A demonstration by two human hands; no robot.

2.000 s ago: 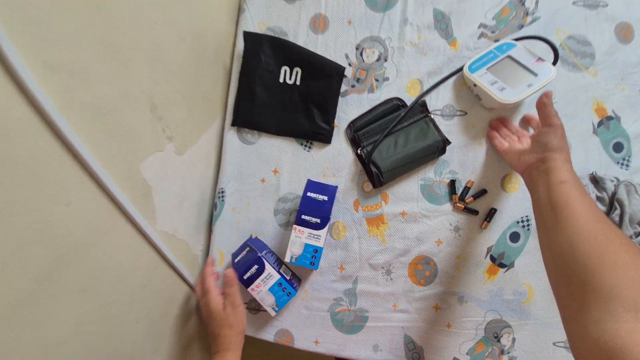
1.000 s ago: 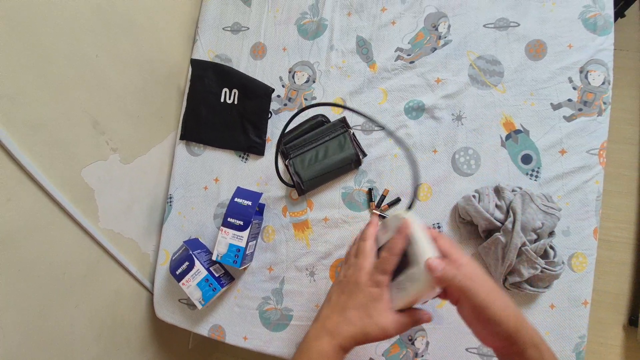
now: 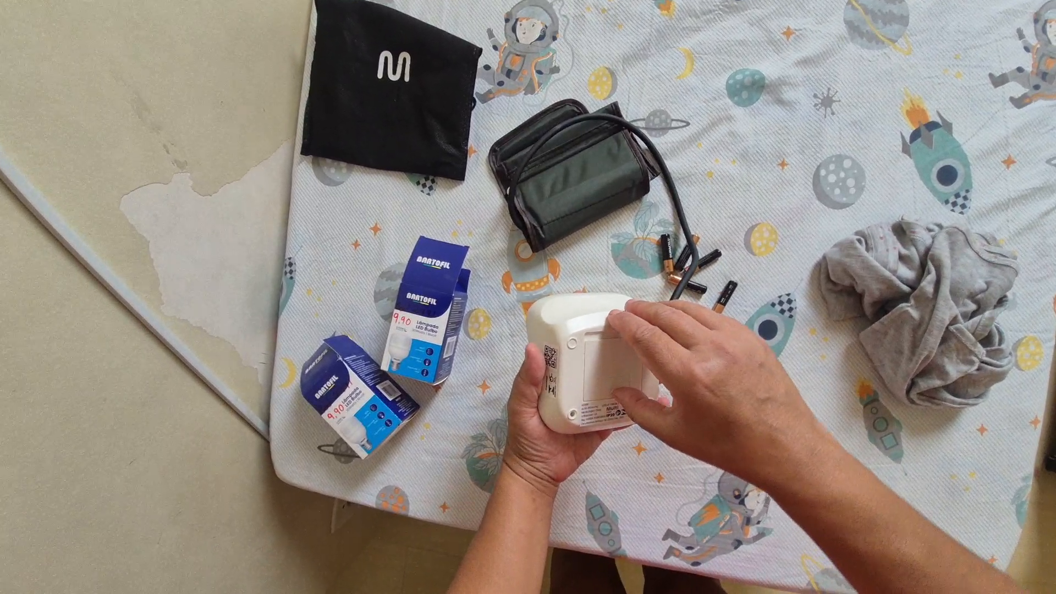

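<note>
My left hand (image 3: 540, 429) holds the white blood pressure monitor (image 3: 569, 330) from below, its underside turned up. My right hand (image 3: 709, 363) rests its fingertips and thumb on the battery cover (image 3: 606, 363), which looks to be in place. A black hose (image 3: 672, 177) runs from the monitor to the folded dark arm cuff (image 3: 582, 186) above it. Several AA-type batteries (image 3: 689, 282) lie loose on the cloth just beyond my right hand. Whether the right fingers grip the monitor's far edge is hidden.
Two LED bulb boxes (image 3: 425, 318) (image 3: 359, 396) are at the left, near the table's edge. A black drawstring pouch (image 3: 388, 91) lies at the upper left, a crumpled grey cloth (image 3: 928, 313) at the right. A space-patterned sheet (image 3: 792, 214) covers the table.
The monitor, screen side up at the table's upper right two seconds ago, is now held bottom up near the front edge. My left hand has left the bulb boxes and supports it. The view has shifted.
</note>
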